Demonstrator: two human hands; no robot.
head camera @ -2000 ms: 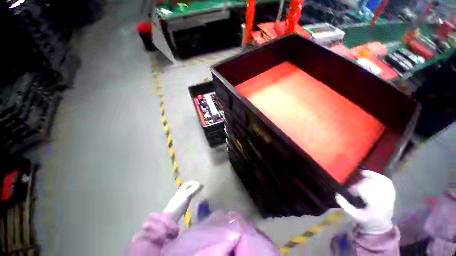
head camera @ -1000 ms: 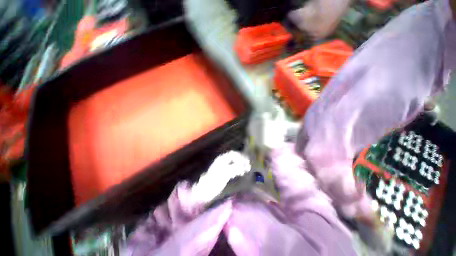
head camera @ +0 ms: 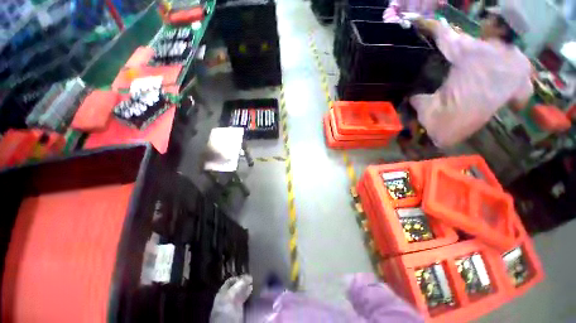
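A deep black bin [head camera: 144, 173] lined with a flat red foam sheet [head camera: 69, 252] stands at the lower left, on top of a stack of black trays [head camera: 211, 233] with white labels. My left hand [head camera: 232, 295], in a white glove, is low at the near right side of the stack, against or beside it. Its fingers are partly hidden and blurred, so its grip cannot be told. My right hand is not in view; only a pink sleeve shows at the bottom edge.
Red frames [head camera: 404, 262] holding small boards stand at right, one frame tilted on top. More red frames [head camera: 363, 123] lie beyond. A stool [head camera: 224, 150] and a low black tray of boards [head camera: 252, 118] are ahead left. A coworker [head camera: 474, 88] in pink bends by black bins.
The view has swung to look along the aisle. The red-lined bin now shows farther left. My right hand and a pink arm that crossed the view at right are gone from the picture.
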